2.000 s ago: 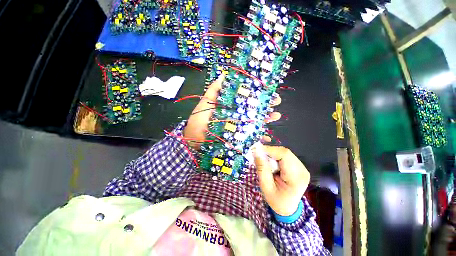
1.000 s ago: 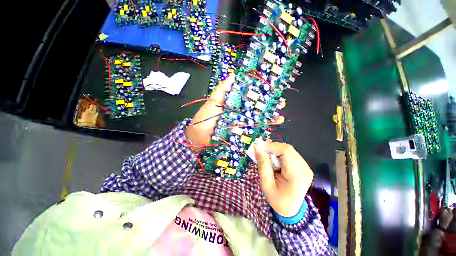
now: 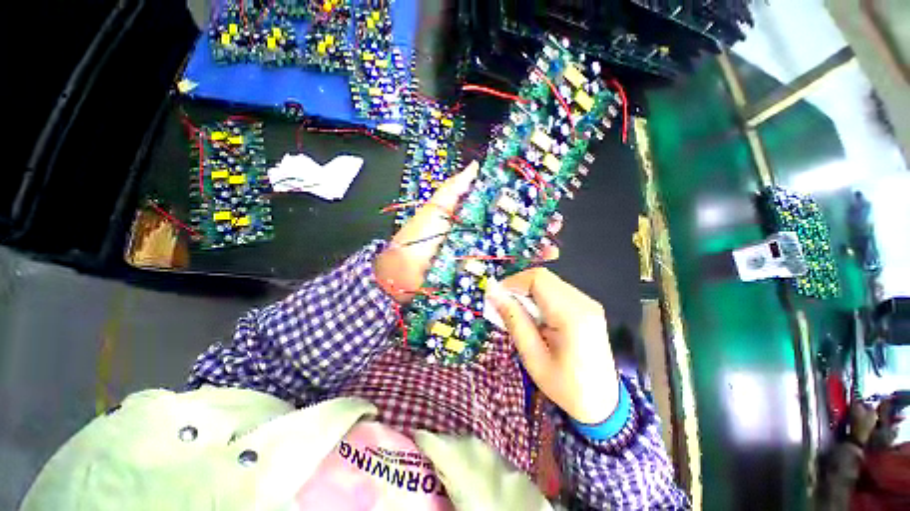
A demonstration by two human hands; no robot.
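Note:
A long green circuit board panel (image 3: 509,210) with yellow and white parts and loose red wires is held up slanted in front of me. My left hand (image 3: 414,250) grips it from behind and the left side, with fingertips showing past its right edge. My right hand (image 3: 564,334), with a blue wrist band (image 3: 607,419), pinches a crumpled white wipe (image 3: 509,302) against the lower right part of the panel. Part of the wipe is hidden by the fingers.
Smaller boards (image 3: 229,185) lie at left beside another white wipe (image 3: 317,175). More boards lie on and by a blue sheet (image 3: 269,90). Black crates (image 3: 70,120) stand far left. A green-topped line (image 3: 708,299) at right carries a board (image 3: 806,240) and a white device (image 3: 768,259).
The panel tilts more to the right, and its top end sits lower. The right hand and wipe stay at its lower part. The view has shifted, and a person's hands show at the far right.

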